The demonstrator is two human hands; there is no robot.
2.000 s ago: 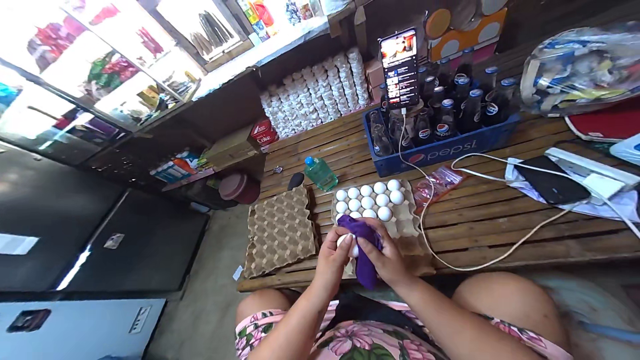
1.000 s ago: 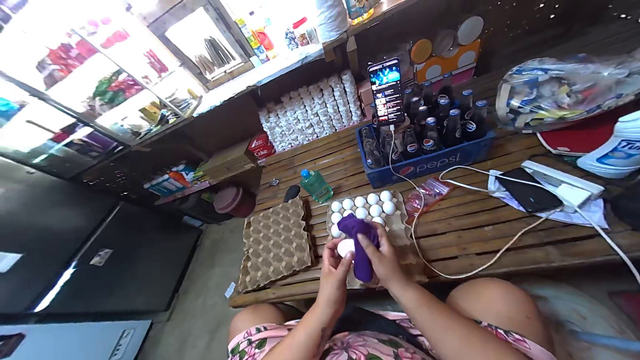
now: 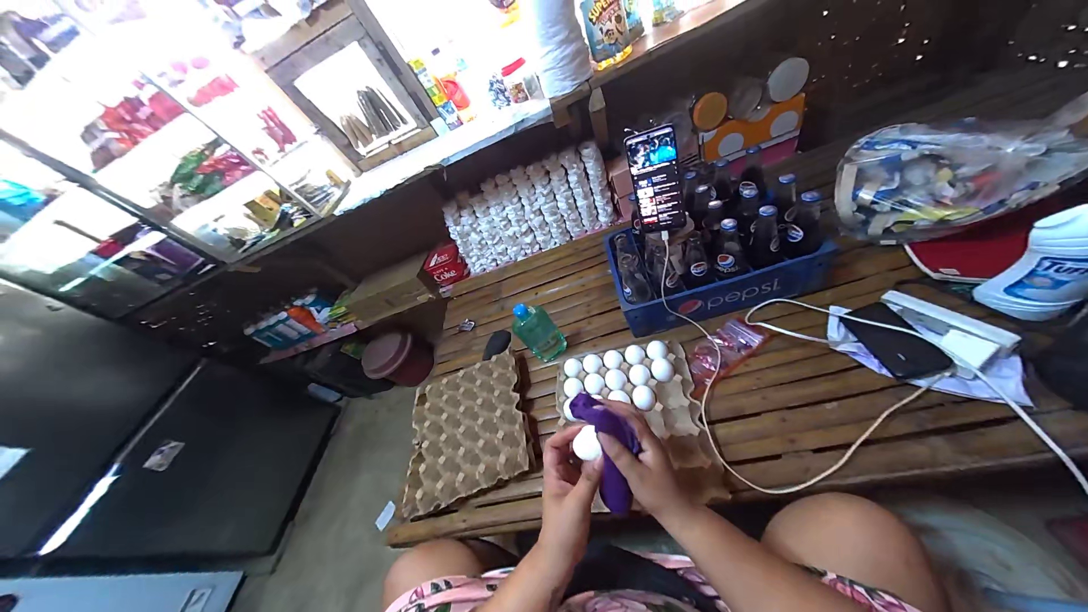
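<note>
My left hand (image 3: 568,476) holds a white egg (image 3: 587,444) between its fingers and thumb. In my right hand (image 3: 643,463) is a purple cloth (image 3: 614,480), bunched against the right side of the egg. Both hands are over the near part of a cardboard egg tray (image 3: 680,416), whose far cups hold several white eggs (image 3: 643,397). A second cardboard egg tray (image 3: 467,433), with no eggs showing in its cups, lies to the left. Behind the trays stands a bottle of green liquid with a blue cap (image 3: 539,332).
A blue Pepsi crate (image 3: 731,299) of glass bottles stands at the back, with an upright phone (image 3: 656,180) at its front left. A white cable (image 3: 722,455) curves right of the egg tray to a black phone (image 3: 897,340) and a power strip. A small plastic packet (image 3: 722,353) lies beside the tray.
Two seconds ago the cloth and fingers covered most of the held egg; now more of its white shell shows in my left hand. The view has shifted slightly.
</note>
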